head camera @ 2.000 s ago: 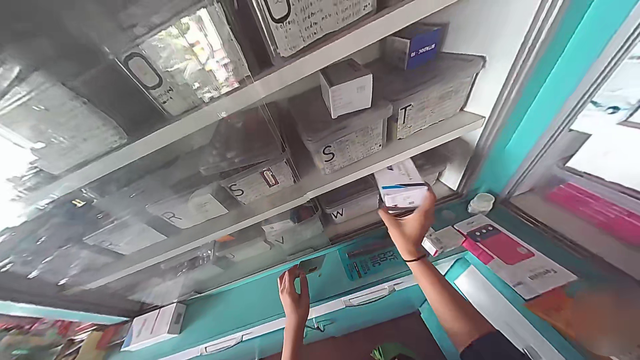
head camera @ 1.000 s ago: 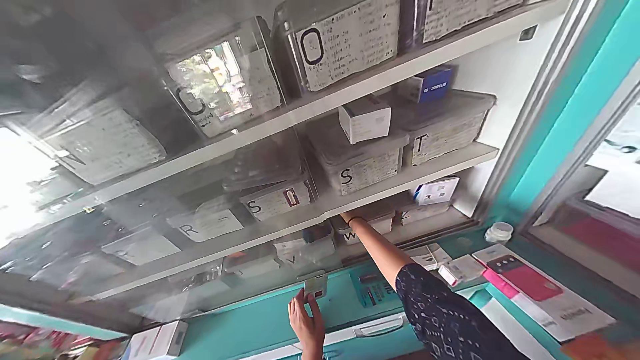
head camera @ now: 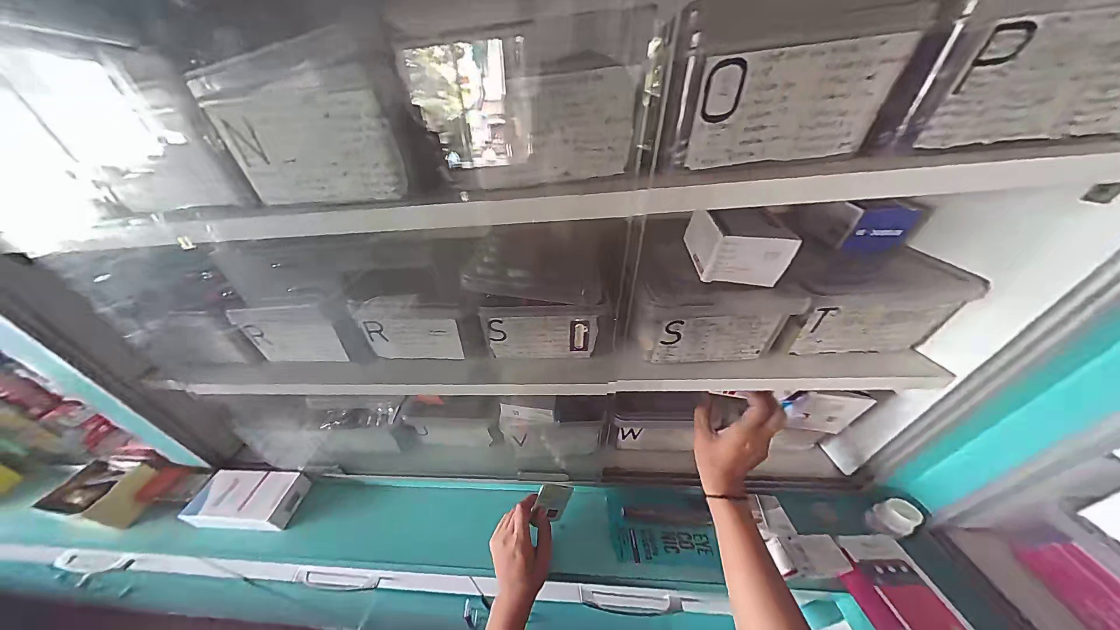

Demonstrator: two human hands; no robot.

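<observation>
My left hand [head camera: 521, 551] is raised over the teal counter and holds a small flat pale packet [head camera: 553, 500] between thumb and fingers. At the lowest shelf, my right hand [head camera: 737, 442] has its fingers around a small white box or packet [head camera: 728, 399], partly hidden by the fingers and the shelf edge. Just left of that hand sits a bin marked W [head camera: 656, 435]; to its right lies a white box with blue print [head camera: 827, 411]. Above, a bin marked S [head camera: 713, 337] carries a white carton [head camera: 744, 249], beside a bin marked T [head camera: 862, 324].
A sliding glass pane [head camera: 420, 262] covers the left shelves. The counter [head camera: 394, 516] bears a white box [head camera: 245, 499], a teal printed pouch [head camera: 665, 534], a white round tub [head camera: 894, 517] and a pink-and-white package [head camera: 901, 586]. A shelf edge [head camera: 787, 383] runs just above my right hand.
My right arm reached into the lowest shelf one second ago; now the hand is back at the shelf front, gripping a small box or packet. My left hand still holds the pale packet.
</observation>
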